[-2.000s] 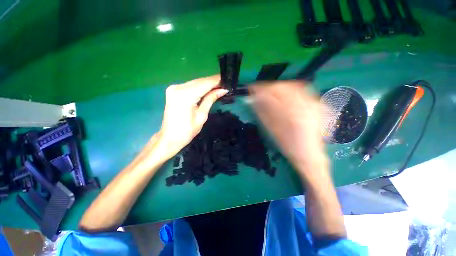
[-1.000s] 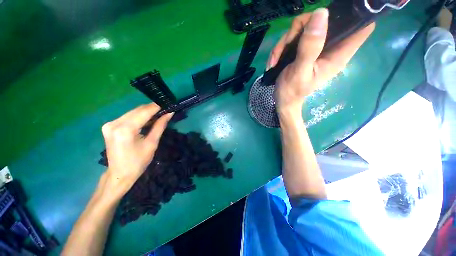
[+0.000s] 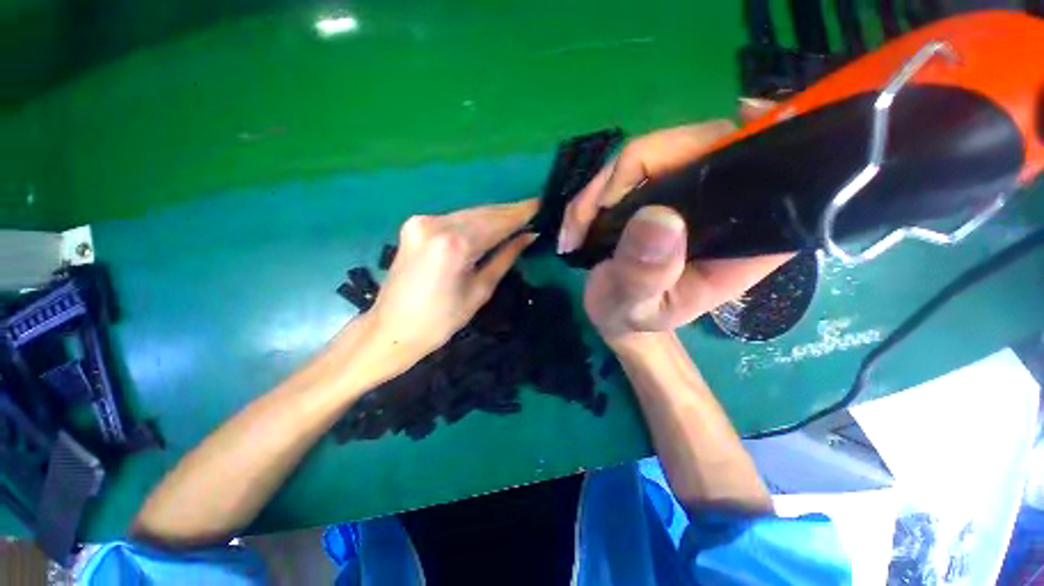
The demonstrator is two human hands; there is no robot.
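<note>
My left hand [image 3: 441,275] pinches the end of a black plastic frame [image 3: 580,169], one ribbed arm of which stands up above the fingers. My right hand [image 3: 664,269] is shut on the electric screwdriver [image 3: 847,166], black with an orange rear and a bent silver wire loop. Its narrow end is at the frame beside my left fingertips; the bit and the rest of the frame are hidden by the tool and hand. Small black pads [image 3: 504,355] lie heaped below my hands. The round screw dish [image 3: 773,300] is partly hidden behind the right hand and screwdriver.
Other black frames lie at the left edge [image 3: 86,366] and at the far right [image 3: 790,52]. A pale grey metal bracket [image 3: 44,254] juts in at left. The screwdriver's black cord [image 3: 864,372] curves along the right. A white sheet [image 3: 956,424] is at lower right.
The right hand first took up the screwdriver from the right of the mat, then brought its narrow end over to the frame at the left fingertips. The view has also shifted.
</note>
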